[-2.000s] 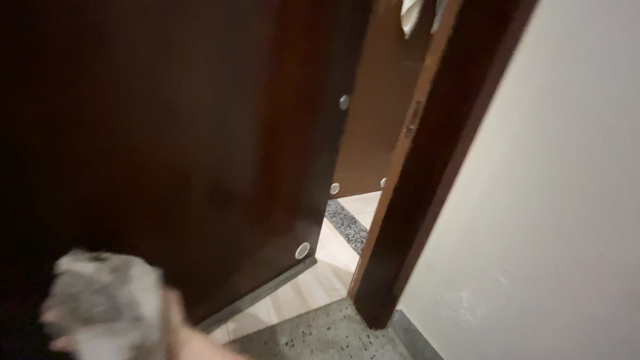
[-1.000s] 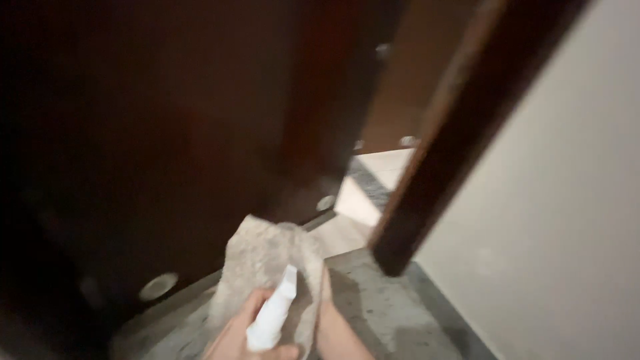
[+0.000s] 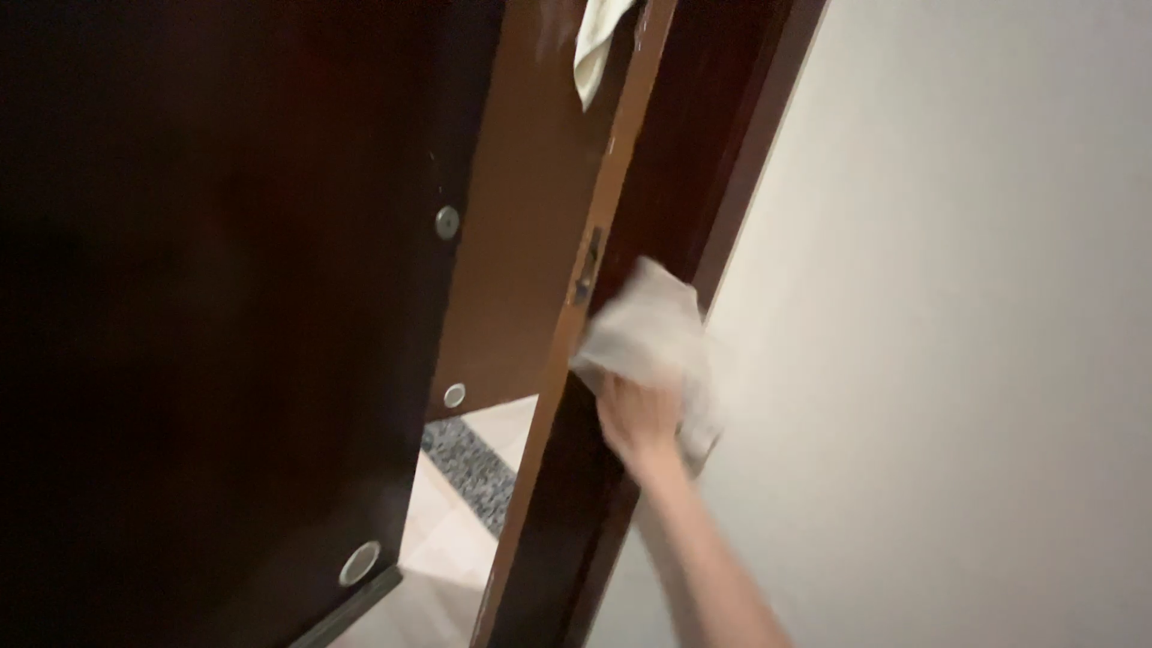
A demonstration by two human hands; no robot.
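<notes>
My right hand (image 3: 641, 416) holds a pale, crumpled cloth (image 3: 650, 328), blurred by motion, against the dark brown wooden door frame (image 3: 697, 144). The cloth lies over the frame's face, just below and to the right of the metal strike plate (image 3: 588, 265) in its lighter inner edge. My forearm reaches up from the bottom of the view. To the left stands a dark wooden door (image 3: 225, 297), ajar, with a round metal lock (image 3: 447, 222) near its edge. My left hand is out of view.
A pale wall (image 3: 945, 315) borders the frame on the right. Through the gap show a brown wooden panel (image 3: 513, 225), a hanging white cloth (image 3: 596, 45), light floor tiles and a speckled stone strip (image 3: 472, 472). A round white disc (image 3: 360, 563) sits low on the door.
One second ago both hands were low before the door with the cloth and a white bottle. Now the right hand and cloth are up at the frame, and the bottle is out of view.
</notes>
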